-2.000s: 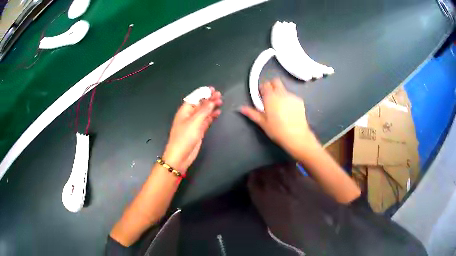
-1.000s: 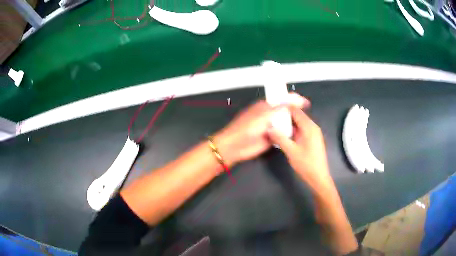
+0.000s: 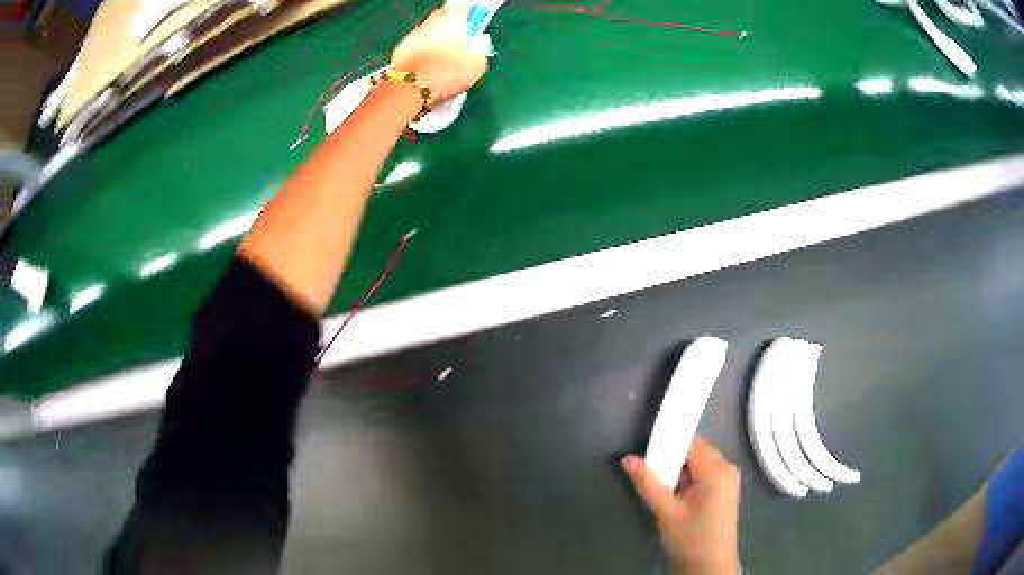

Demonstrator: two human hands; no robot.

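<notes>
My left hand (image 3: 440, 58) reaches far over the green belt at the top. Its fingers are at a white housing with a blue strip (image 3: 478, 18); the fingertips are partly hidden, so I cannot tell whether they grip it. More white housing parts (image 3: 350, 103) lie under and beside the wrist. My right hand (image 3: 687, 485) is low on the dark bench and holds the lower end of a curved white shell (image 3: 687, 407) between thumb and fingers. Several curved shells (image 3: 775, 418) lie nested just to its right.
A white rail (image 3: 629, 272) divides the dark bench from the green belt (image 3: 561, 202). A red lead (image 3: 376, 286) crosses the rail beside my left sleeve. Brown cardboard sheets (image 3: 124, 51) with white parts are at the upper left. More white parts (image 3: 941, 43) lie at the upper right.
My hands have parted from the white part they held together. My left hand has moved up over the belt. My right hand has moved down and now holds one curved shell beside the nested ones.
</notes>
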